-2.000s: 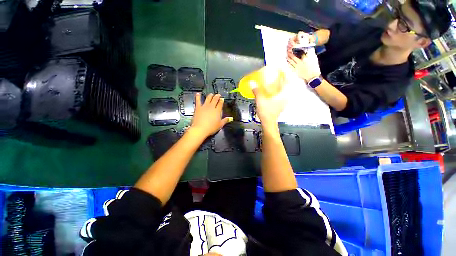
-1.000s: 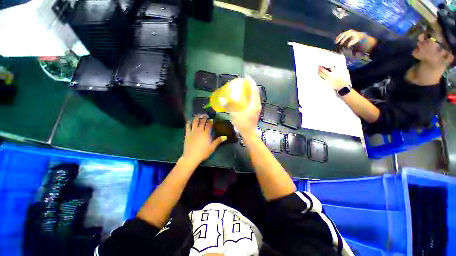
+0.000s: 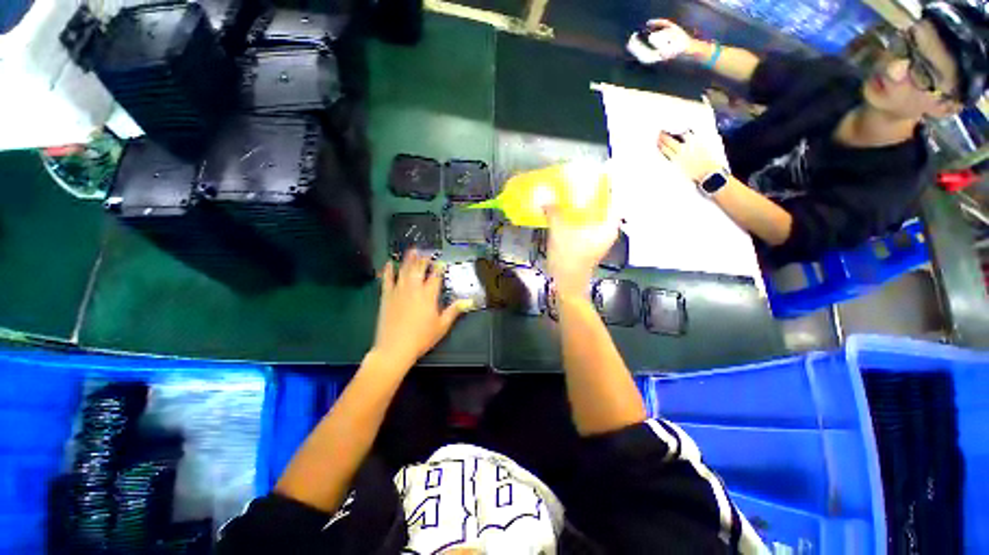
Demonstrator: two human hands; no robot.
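My right hand (image 3: pixel 580 247) is shut on the yellow squeeze bottle (image 3: pixel 559 193), held above the covers with its thin nozzle pointing left over a cover in the upper rows. My left hand (image 3: pixel 412 309) lies palm down, fingers spread, at the left end of the front row, its fingertips at the lower edge of a black cover (image 3: pixel 414 232); a pale cap shows on the thumb. Whether it grips a cover is hidden. Black plastic covers (image 3: pixel 616 301) lie flat in rows on the green bench mat. The bottle and right hand hide some covers.
Tall stacks of black covers (image 3: pixel 260 157) stand on the left. A blue tote (image 3: pixel 759 434) is at right and another (image 3: pixel 266 434) at left, both holding covers. A person (image 3: pixel 835 152) sits at right by a white sheet (image 3: pixel 672 195), holding a small white part (image 3: pixel 651 46).
Since one second ago, the bottle and my right hand have moved right relative to the covers. The view has shifted slightly. The other person's raised hand now shows a white part.
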